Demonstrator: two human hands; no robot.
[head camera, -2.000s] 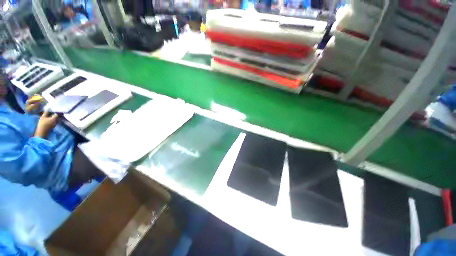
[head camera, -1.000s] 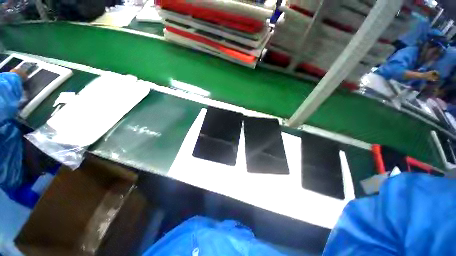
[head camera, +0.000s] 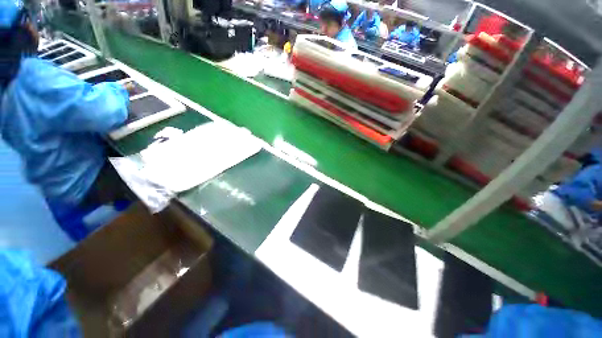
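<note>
Three dark tablets lie side by side on a white tray (head camera: 330, 294) at the lower right of the bench. The left tablet (head camera: 329, 226) and the middle tablet (head camera: 388, 263) show in full. The right tablet (head camera: 464, 297) is cut off by the bottom edge and partly hidden by a blue sleeve. Neither of my hands is in view. Blue sleeve cloth shows at the bottom right, bottom middle and bottom left; whose the bottom-left cloth is, I cannot tell.
A white sheet in clear plastic (head camera: 198, 156) lies left of the tray. An open cardboard box (head camera: 132, 264) stands below the bench edge. A person in blue (head camera: 66, 125) works at far left. Stacked trays (head camera: 356, 82) stand beyond the green belt (head camera: 218, 99); a slanted post (head camera: 501, 178) rises right.
The camera view has swung right and then back left. The tablets lie in the same arrangement. The red frame at right is mostly out of view. The person at left has an arm reaching over their tray.
</note>
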